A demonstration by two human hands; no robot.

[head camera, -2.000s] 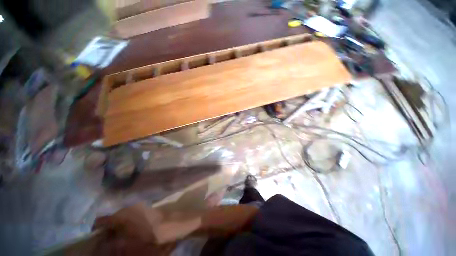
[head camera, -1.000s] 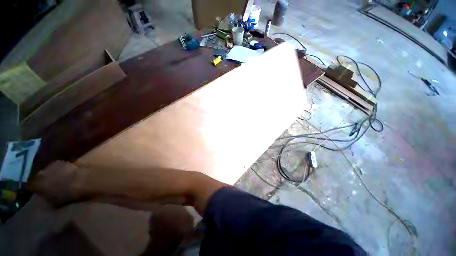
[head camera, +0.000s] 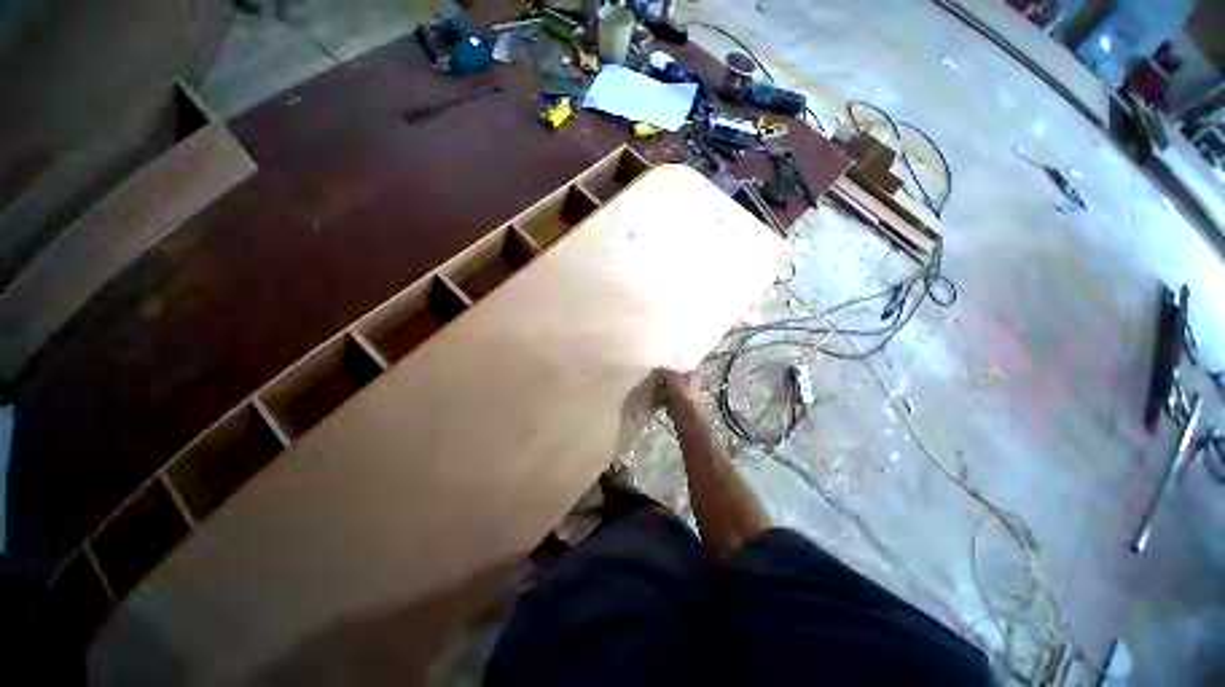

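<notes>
A long pale plywood panel (head camera: 464,403) with rounded corners lies slanting from the lower left to the upper middle, with bright glare on its far end. Along its far long edge shows a wooden compartment frame (head camera: 360,344), a row of open cells with thin dividers. My right hand (head camera: 678,389) is at the panel's near long edge, closed around that edge; its fingers are small and partly hidden. My left hand is not in view.
The dark reddish-brown worktable (head camera: 309,188) carries a white paper sheet (head camera: 641,97) and cluttered hand tools at its far end. A curved wooden piece (head camera: 134,222) is at the left. Wood offcuts (head camera: 887,222) and coiled cables (head camera: 759,403) lie on the right.
My right hand has moved from the far left to the panel's near edge. The frame's cells, covered one second ago, now show beyond the panel. The view has shifted.
</notes>
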